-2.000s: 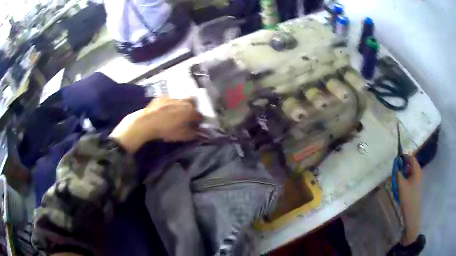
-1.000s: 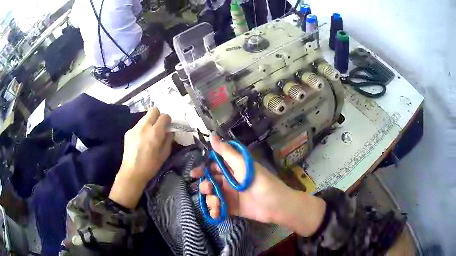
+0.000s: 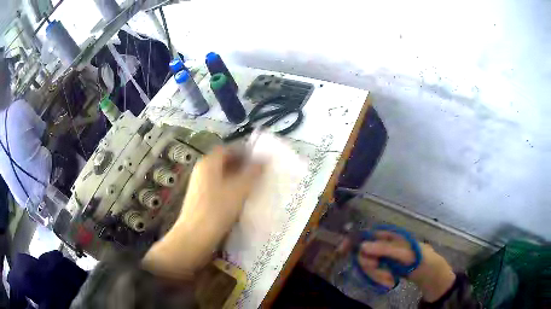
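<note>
My right hand (image 3: 406, 262) holds the blue-handled scissors (image 3: 386, 228) beyond the table's front edge, fingers through the loops; the blades are blurred. My left hand (image 3: 210, 202) reaches over the white table in front of the overlock machine (image 3: 124, 172). Its fingertips are blurred beside a whitish patch (image 3: 269, 148), and I cannot tell whether they hold it. The dark-handled scissors (image 3: 284, 116) lie just behind the fingertips. Navy cloth (image 3: 47, 279) shows at the lower left.
Thread cones (image 3: 228, 99) stand at the table's back. The white table (image 3: 338, 111) has an exposed brown edge. A yellow-rimmed opening (image 3: 240, 288) lies below my left forearm. A green basket (image 3: 513, 271) is at the lower right. A person's white sleeve (image 3: 23, 145) shows at left.
The view has swung right. My left hand has moved from the fabric by the needle area to the table's right side. My right hand has drawn the blue scissors away beyond the table edge.
</note>
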